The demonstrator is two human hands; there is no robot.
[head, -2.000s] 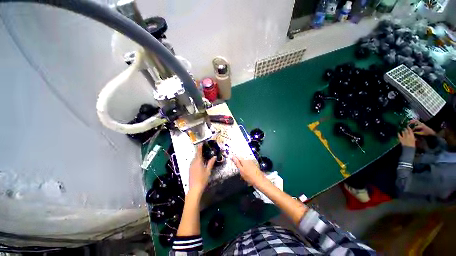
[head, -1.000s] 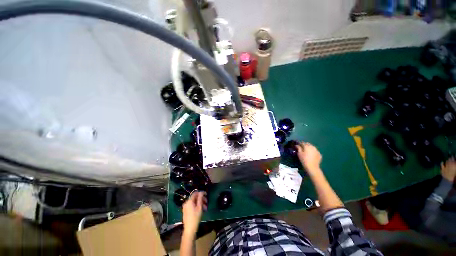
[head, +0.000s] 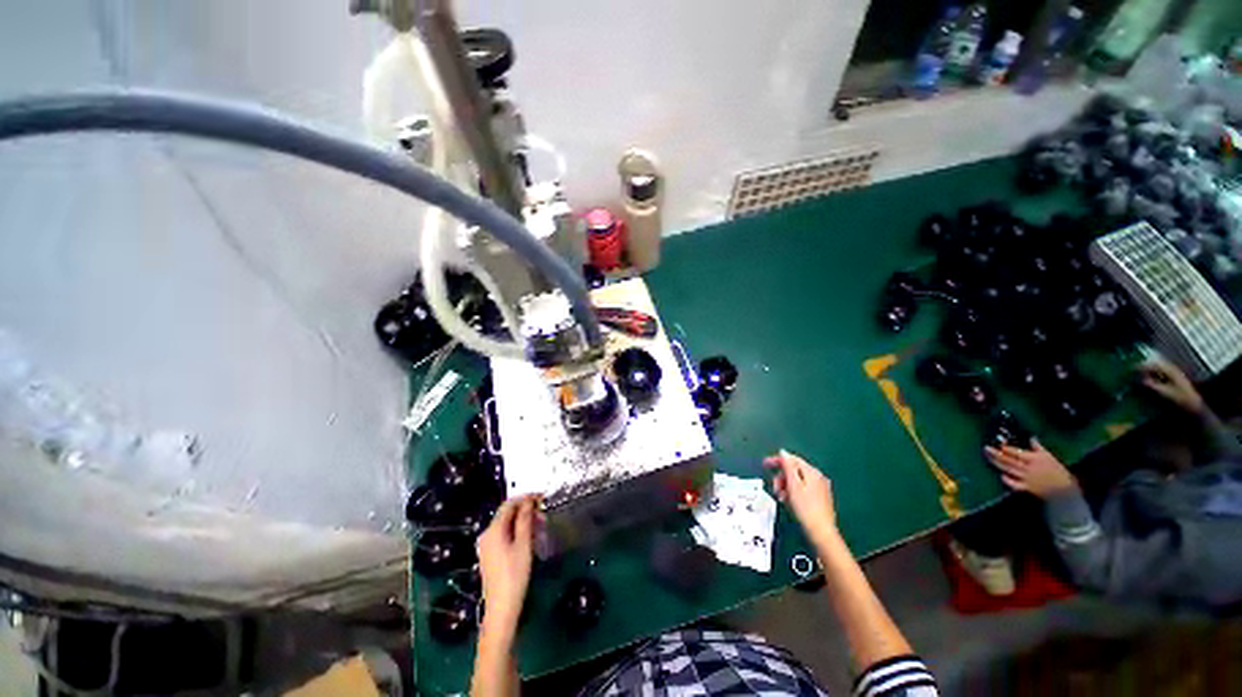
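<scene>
The silvery machine box (head: 545, 456) has a pale speckled top and a small red light on its front. A round black unit (head: 593, 410) sits in the fixture under the press head (head: 556, 341). A second black unit (head: 636, 375) stands on the box top, right of the head. My left hand (head: 508, 534) is at the box's front left corner, fingertips close together; whether they hold something small is unclear. My right hand (head: 802, 490) is over the bench, right of the white paper (head: 738, 522), fingers apart and empty.
Black units (head: 454, 493) with thin wires lie left of the box, others (head: 717, 376) right of it. A thick grey hose (head: 341, 157) crosses above. A red-and-black-handled tool (head: 627, 321) lies on the box. A coworker's hand (head: 1031, 468) is at the right, near a large black heap (head: 1015, 293).
My left hand has moved from the left-hand units up to the box corner. My right hand has left the right-hand units. A black unit now stands on the box top. The view has shifted.
</scene>
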